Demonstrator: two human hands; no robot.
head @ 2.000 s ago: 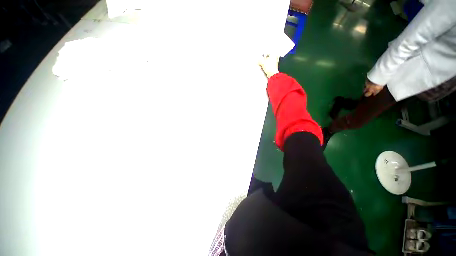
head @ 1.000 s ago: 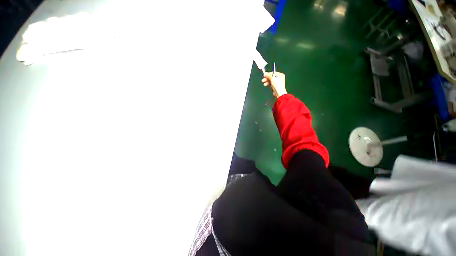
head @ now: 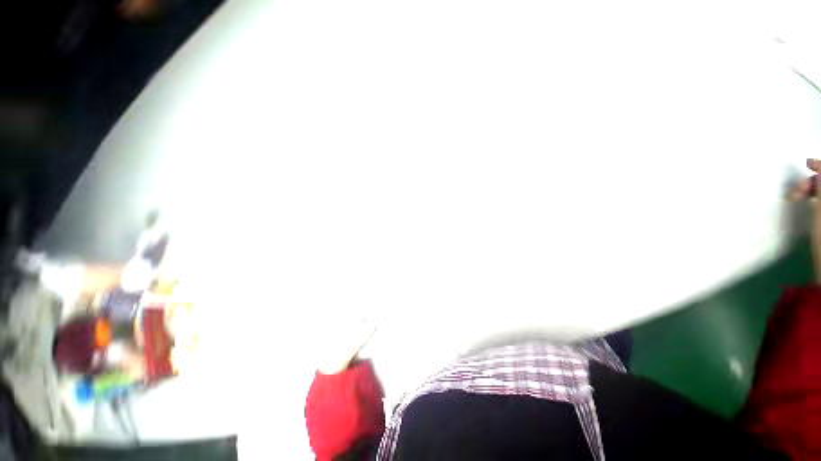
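Observation:
A blank white glow covers most of the pale table (head: 193, 117); I cannot tell cloth from tabletop in it. My left hand (head: 351, 347) is at the near edge, low in the middle, beyond a red sleeve cover. It is overexposed, and its fingers and anything in them cannot be made out. My right hand (head: 813, 203) is cut off by the right edge above another red sleeve cover. A small dark reddish shape shows at its fingers, too blurred to name.
A blurred cluster of small items lies at the table's left end: a dark red tray (head: 158, 342), an orange piece (head: 103, 332), blue items (head: 85, 390) and pale bottle-like shapes (head: 137, 273). Green floor (head: 693, 347) shows below right. My checked apron touches the near edge.
The view has swung left, bringing in the tray end and my left sleeve. My right hand, earlier over the floor beside the table with a thin object and something white, is now at the right edge.

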